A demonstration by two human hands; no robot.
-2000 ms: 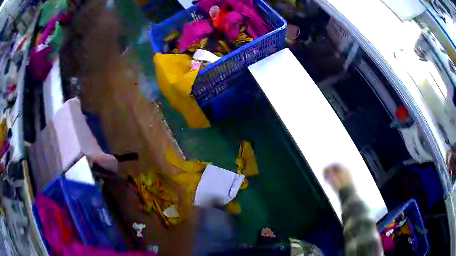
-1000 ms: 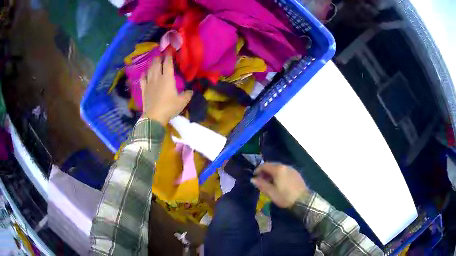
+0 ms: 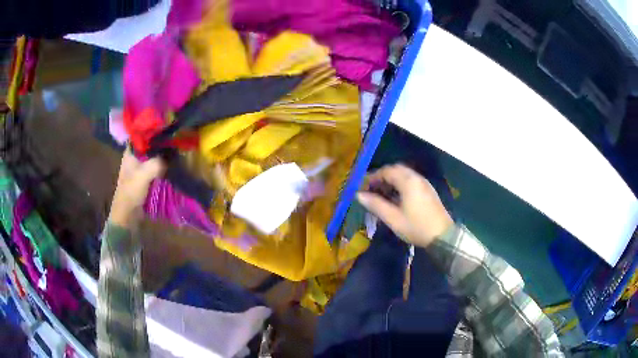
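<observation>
My left hand (image 3: pixel 135 183) is at the left, partly hidden behind a bundle of magenta cut pieces (image 3: pixel 159 75) with red fabric (image 3: pixel 143 129); it grips the bundle at the red part. A black fabric strip (image 3: pixel 234 99) runs from there over a heap of mustard pieces (image 3: pixel 280 133) in the blue crate (image 3: pixel 381 133). A white piece (image 3: pixel 271 197) lies on the mustard cloth near me. My right hand (image 3: pixel 406 203) is beside the crate's right wall, fingers bent and thumb apart, with nothing seen in it. The left hand's fingertips are hidden, and the bundle is blurred.
A long white board (image 3: pixel 511 133) runs along the right side. A second blue crate (image 3: pixel 605 301) is at the lower right. A pale sheet-like thing (image 3: pixel 210 325) is at the lower left. More magenta cloth (image 3: pixel 343 35) lies at the crate's far end. Mustard scraps lie low, near my legs.
The crate fills more of the view. My left hand has moved left with the magenta and red bundle, uncovering mustard pieces and the black strip. My right hand stays near the crate's right side.
</observation>
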